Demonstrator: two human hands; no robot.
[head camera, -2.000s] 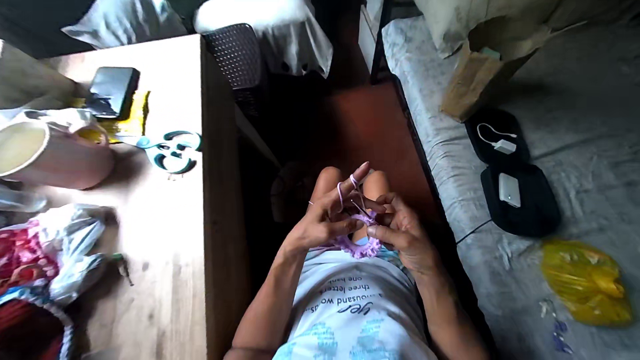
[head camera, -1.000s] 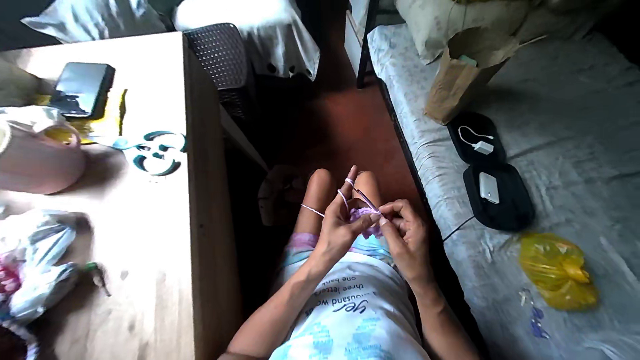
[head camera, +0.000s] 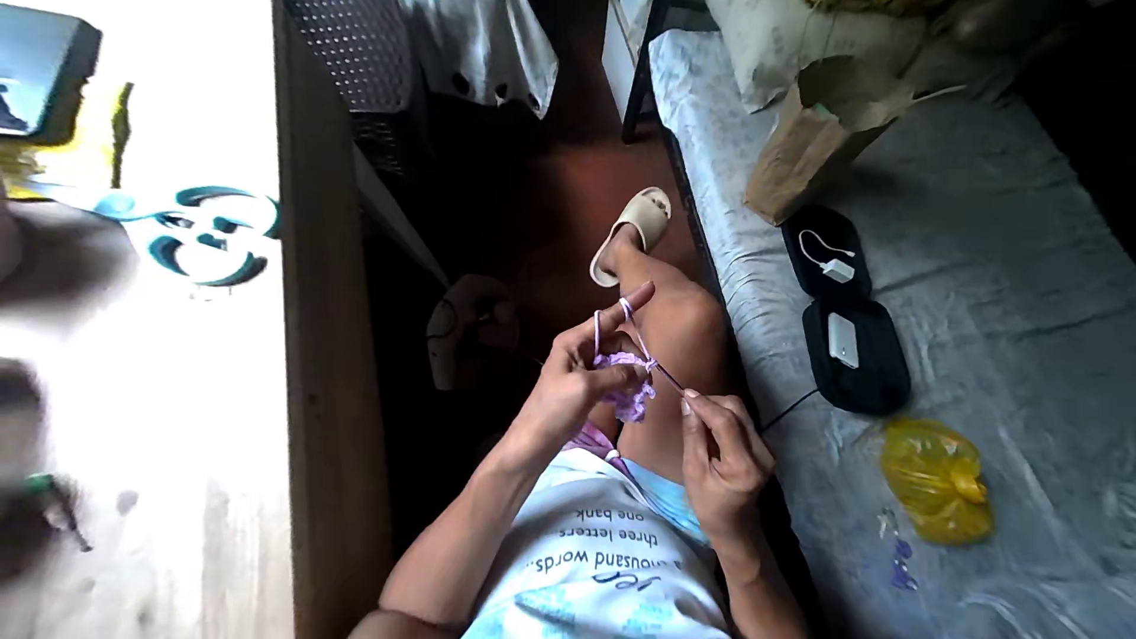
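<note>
Above my lap, my left hand (head camera: 577, 377) pinches a small piece of lilac crochet work (head camera: 632, 404) between thumb and fingers. Lilac yarn (head camera: 627, 309) loops around its raised index finger. My right hand (head camera: 728, 444) grips a thin dark crochet hook (head camera: 672, 379) between thumb and fingertips. The hook's tip meets the upper right edge of the crochet work. Part of the piece is hidden behind my left thumb.
At left, a wooden table (head camera: 240, 399) holds teal-handled scissors (head camera: 213, 235) and a dark box-like object (head camera: 44, 71). On the bed (head camera: 976, 337) at right lie a paper bag (head camera: 803, 146), an open black case (head camera: 856, 355) and a yellow plastic bag (head camera: 936, 484).
My right hand has moved away from my left, and the hook between them now shows plainly. One leg has shifted, bringing a slippered foot into sight.
</note>
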